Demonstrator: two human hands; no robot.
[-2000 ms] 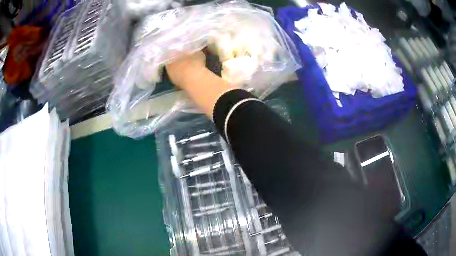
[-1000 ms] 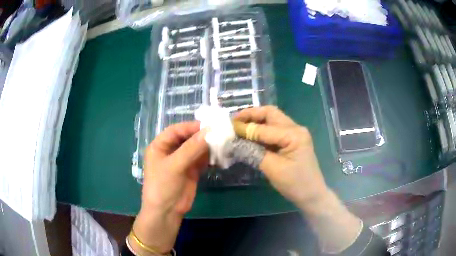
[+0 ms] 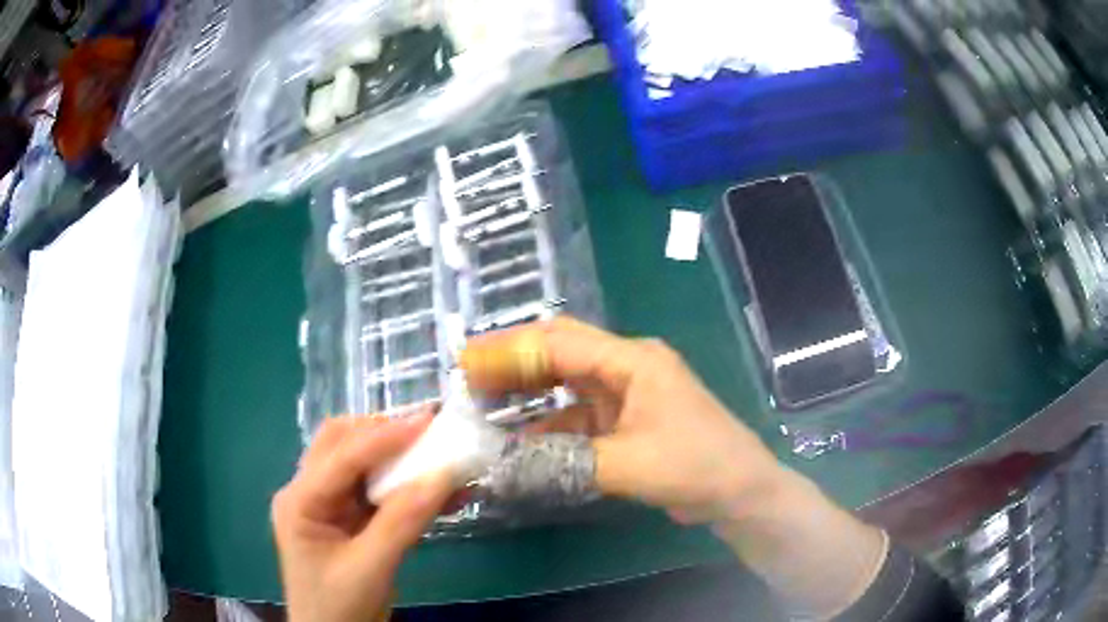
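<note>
My left hand [image 3: 352, 516] pinches a white piece [image 3: 440, 452] between thumb and fingers, above the near end of the clear tray. My right hand [image 3: 644, 425] also grips the piece, from the right, with a yellow finger cot on one finger and a grey mottled wrap on the thumb. The piece is blurred and partly covered by the fingers, so its exact shape cannot be told. The clear blister tray [image 3: 571, 261] holds slim white-and-metal rods crosswise in two columns. My hands hide its near end.
A blue bin [image 3: 766, 122] of white pieces stands behind a dark phone [image 3: 796, 286] in a clear case. A flat white square [image 3: 683, 235] lies beside it. A crumpled clear bag [image 3: 273, 122] is behind the tray. White sheets [image 3: 85, 401] stand left; filled trays [image 3: 1033, 158] right.
The right hand left the bag and joined the left hand over the tray. Since one second ago, both hands have shifted left and lower in view with the white piece. The view has also shifted.
</note>
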